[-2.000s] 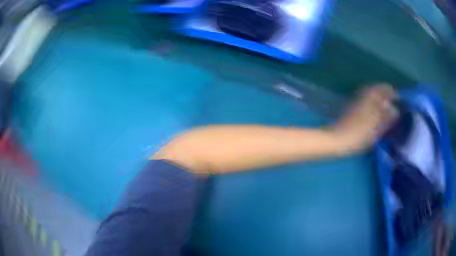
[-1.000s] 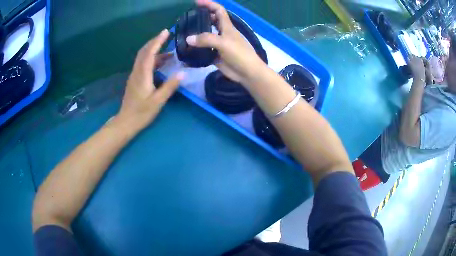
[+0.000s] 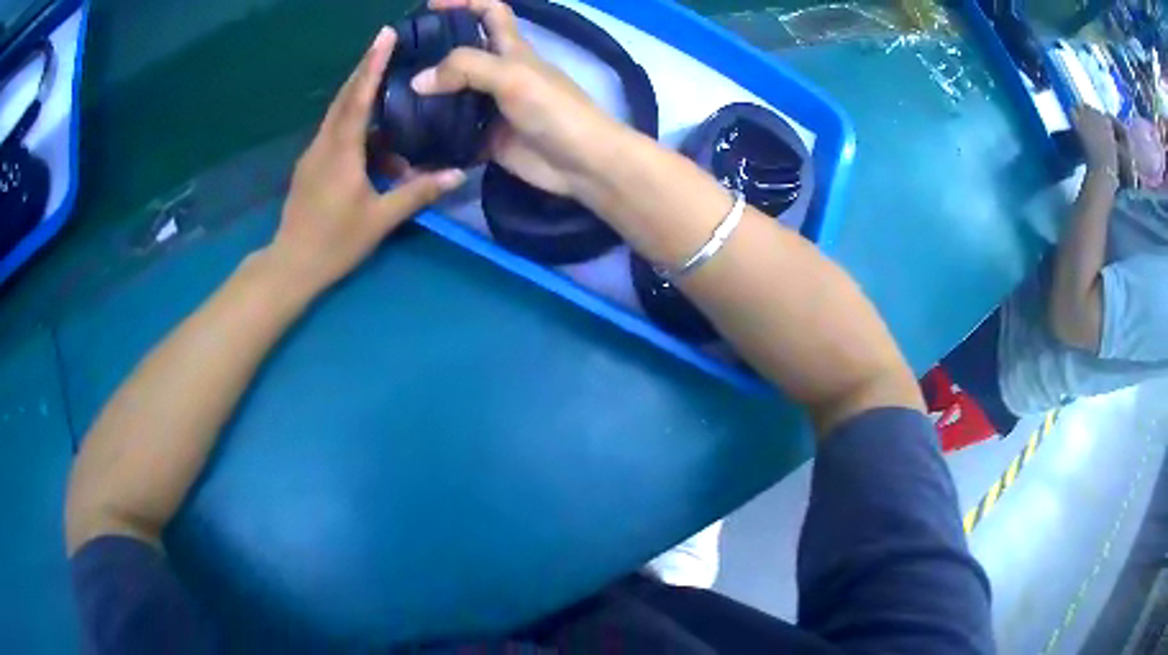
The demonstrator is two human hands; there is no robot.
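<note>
A black ear cup (image 3: 433,109) is held between both my hands over the left end of a blue tray (image 3: 839,160). My left hand (image 3: 336,192) holds its left side, with the thumb below it. My right hand (image 3: 519,109) grips its right side and top, with the thumb across its face. A black headband (image 3: 630,64) curves through the tray; my right hand partly hides its link to the cup. Another black ear cup (image 3: 551,228) lies in the tray. A black oval piece (image 3: 758,160) with shiny recesses lies at the right, partly under my right forearm.
Another blue tray (image 3: 74,128) with black parts is at the far left. Clear film (image 3: 897,28) lies on the teal surface at the upper right. A person (image 3: 1089,301) works at the right, beside a red stool (image 3: 961,412) and another blue tray.
Both hands and the held ear cup have shifted slightly left in view, and my left hand now touches the cup. The view has moved, so the trays sit further left or higher.
</note>
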